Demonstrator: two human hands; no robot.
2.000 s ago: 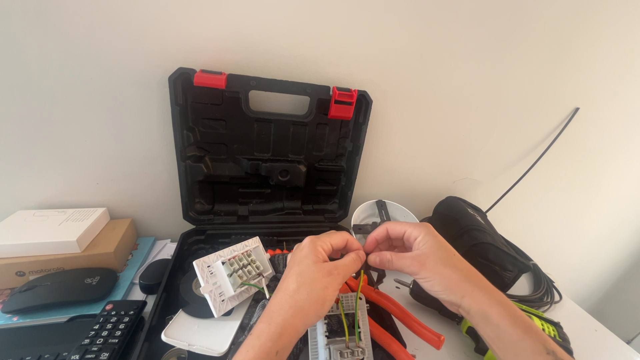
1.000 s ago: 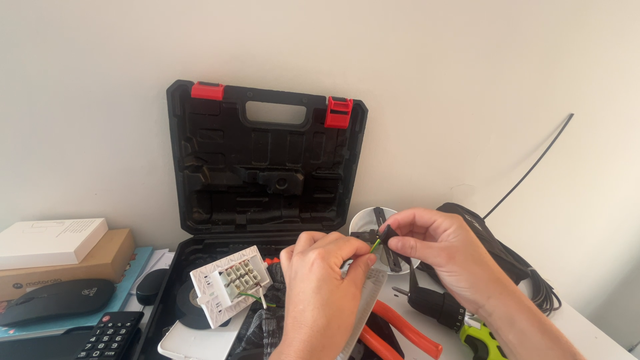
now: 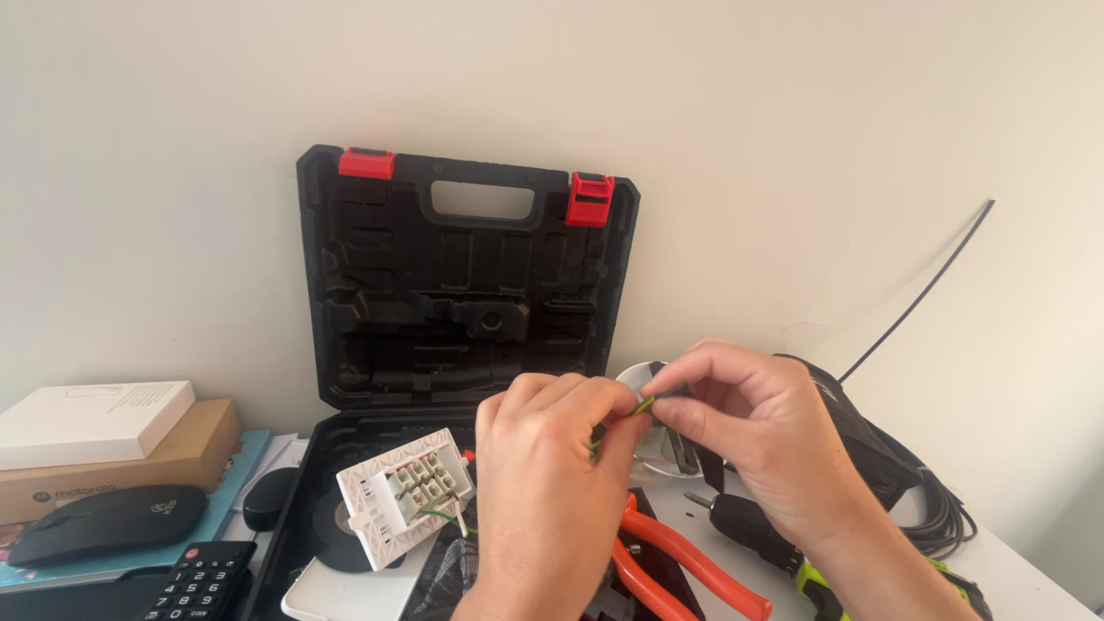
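A green-and-yellow insulated wire (image 3: 643,405) is pinched between the thumb and fingers of my left hand (image 3: 556,466). My right hand (image 3: 759,423) has its thumb and forefinger at the wire's end. Just left of my left hand, a white electrical switch or socket module (image 3: 405,496) leans with its terminals facing up, a green wire and a white one coming from it. Orange-handled pliers (image 3: 690,552) lie below my hands, partly hidden. Behind them stands the raised lid of a black tool case (image 3: 470,276).
At the right are a drill (image 3: 759,530) with a bit, a black bag (image 3: 849,431) and coiled dark cable (image 3: 944,517). A round white container (image 3: 642,375) sits behind my hands. Boxes (image 3: 95,418), a computer mouse (image 3: 108,526) and a remote control (image 3: 203,582) are at the left.
Since two seconds ago both hands have moved with the wire, away from over the white part between the pliers' handles. The black piece seen at my right fingertips one second ago no longer shows there.
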